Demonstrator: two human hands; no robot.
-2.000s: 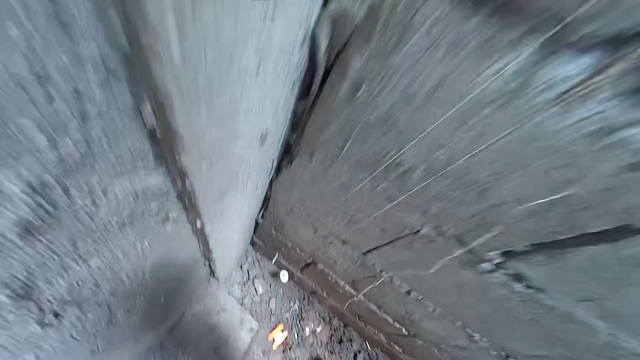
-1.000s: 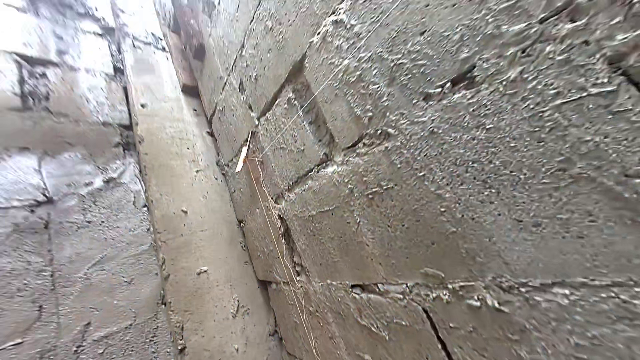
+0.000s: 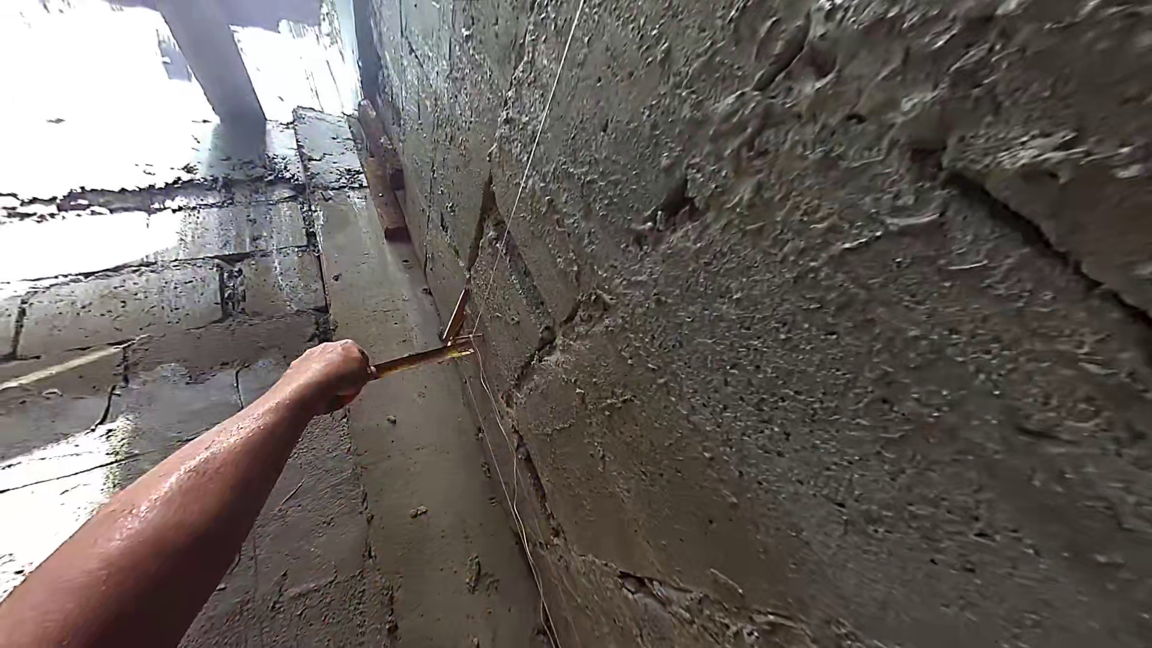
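My left hand (image 3: 331, 373) reaches in from the lower left, its fingers closed around one end of a narrow, flat yellowish bar (image 3: 423, 359), perhaps a hammer handle or a rule. The bar's far end is beside a small upright piece (image 3: 456, 315), which stands out at the wall's edge. A thin string (image 3: 540, 135) runs from the top down to that piece, and loose string (image 3: 515, 513) hangs below it. Whether the bar touches the piece or the string, I cannot tell. My right hand is out of view.
A rough block wall (image 3: 765, 432) with cracked mortar joints fills the right side. Beside it rises a smooth concrete column (image 3: 405, 468). Another block wall (image 3: 126, 306) stands at the left, with bright openings above. A reddish-brown piece (image 3: 385, 193) sits in the upper corner.
My left hand and the bar have come into view; neither shows in the earlier frames. The view has swung up from the ground at the wall's foot to the string on the wall.
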